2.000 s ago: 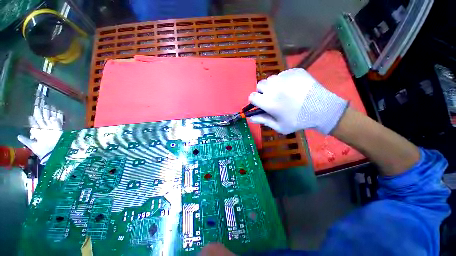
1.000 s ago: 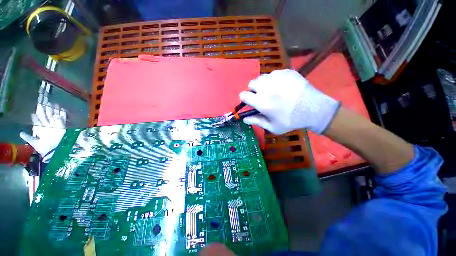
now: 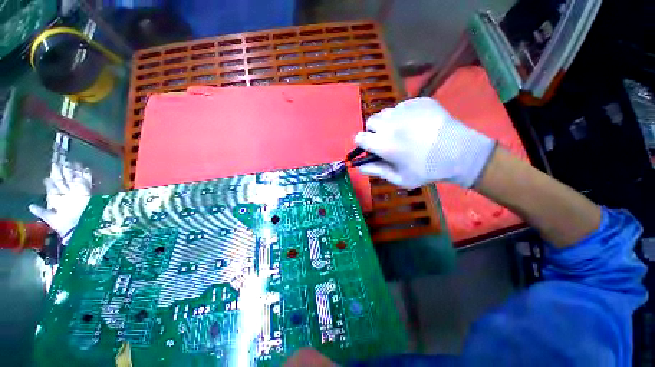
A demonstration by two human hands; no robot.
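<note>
A large green circuit board (image 3: 208,247), with silvery pads and traces facing up, fills the lower left and middle of the view. My right hand (image 3: 424,143), in a white knit glove, is closed around the dark handles of side cutters (image 3: 343,166). Their silver jaws are at the board's top edge near its far right corner; whether they touch a lead is too small to tell. A yellow strip (image 3: 124,354) is at the board's near edge. My left hand is not recognisable; a blurred skin-toned patch at the bottom middle cannot be identified.
A red sheet (image 3: 251,132) lies on an orange slotted rack (image 3: 309,44) behind the board. A white glove (image 3: 69,197) lies left of the board, by a red-wrapped post (image 3: 20,235). A yellow and black ring (image 3: 75,64) is at upper left. More red sheet (image 3: 467,208) is at right.
The cutters moved left along the board's top edge, then back right toward the corner. My right hand stays closed on them. The whole view has shifted slightly.
</note>
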